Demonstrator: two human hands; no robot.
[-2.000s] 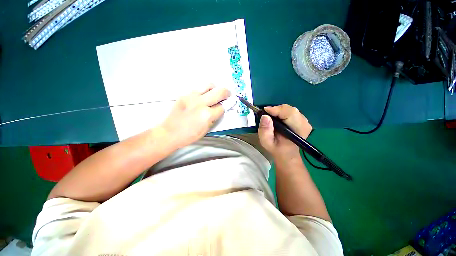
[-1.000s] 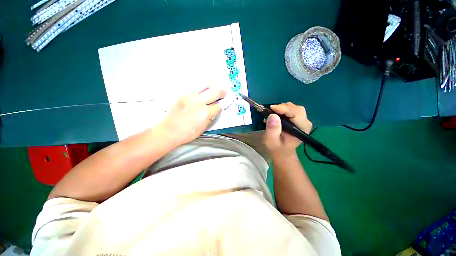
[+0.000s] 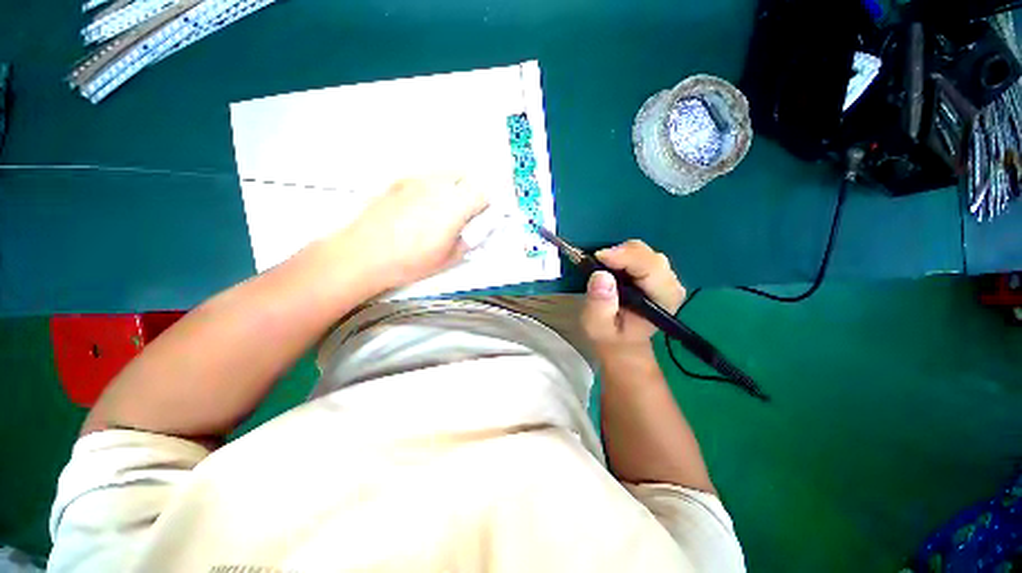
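Note:
The white board (image 3: 347,134) lies on the green bench in front of me. Small green circuit boards (image 3: 522,168) stand in a row along its right edge. My right hand (image 3: 634,293) holds the black soldering iron (image 3: 684,332), its metal tip at the lower part of the row. My left hand (image 3: 420,229) is on the board left of the row, fingers closed at the thin solder wire (image 3: 146,169), which trails off left across the bench. The wire's end at my fingers is washed out by glare.
A round dish (image 3: 693,134) with silvery contents stands right of the board. A black soldering station (image 3: 807,78) with a cord is at the upper right, thin strips (image 3: 995,157) beyond it. More white strips (image 3: 157,39) lie upper left. A red stool (image 3: 95,356) is below the bench.
My left hand has shifted slightly up and left, its fingers more curled. The wire now runs higher across the left side. The iron's tip stays near the lower boards. The whole view has shifted slightly.

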